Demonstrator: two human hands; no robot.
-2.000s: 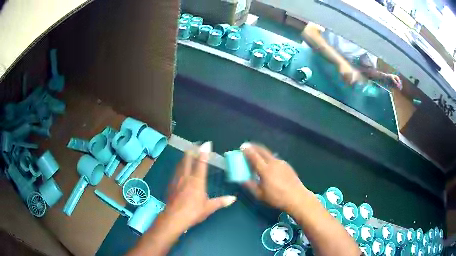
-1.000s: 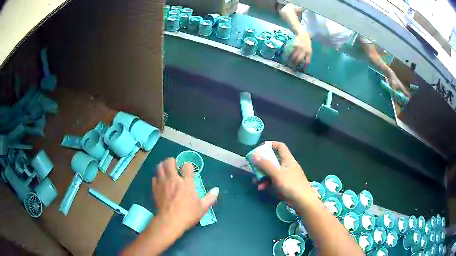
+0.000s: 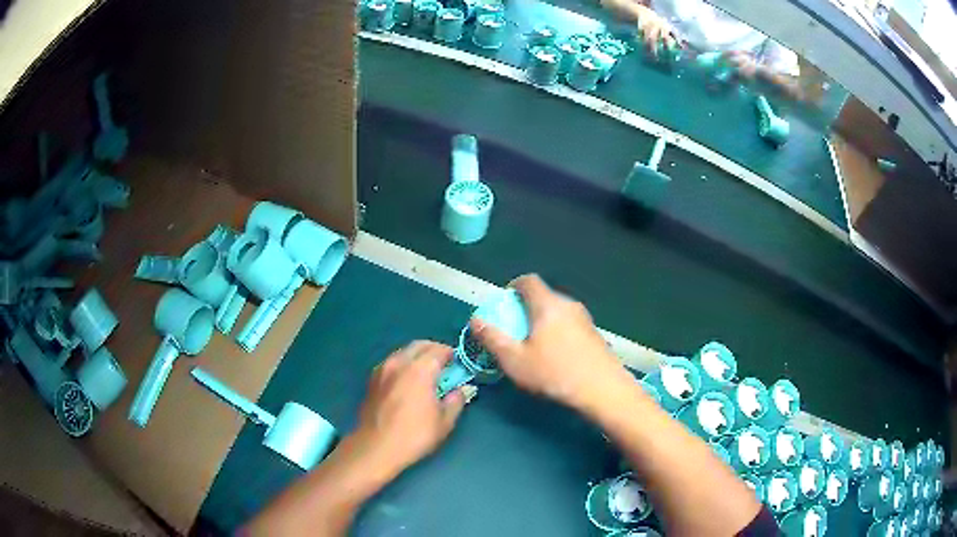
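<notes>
A teal handled housing point(image 3: 480, 357) is just above the dark green bench top point(image 3: 315, 362), its spoked grille end partly showing. My left hand point(image 3: 412, 396) grips it by the handle. My right hand point(image 3: 546, 341) holds a teal cup part point(image 3: 504, 313) at the barrel of the housing. The two parts touch or nearly touch; the fingers hide the exact fit. Another handled housing point(image 3: 299, 434) lies on the bench left of my left hand, its handle reaching over the carton flap.
An open cardboard box point(image 3: 236, 126) with jumbled housings stands at left. Rows of cup parts point(image 3: 750, 446) with white inserts stand at right. Two handled units lie on the conveyor belt point(image 3: 567, 199). Across it, a person's hands point(image 3: 661, 37) work near more cups.
My left hand has taken the housing by its handle and moved right. My right hand has brought the cup part over to it. The units on the belt appear further up and left.
</notes>
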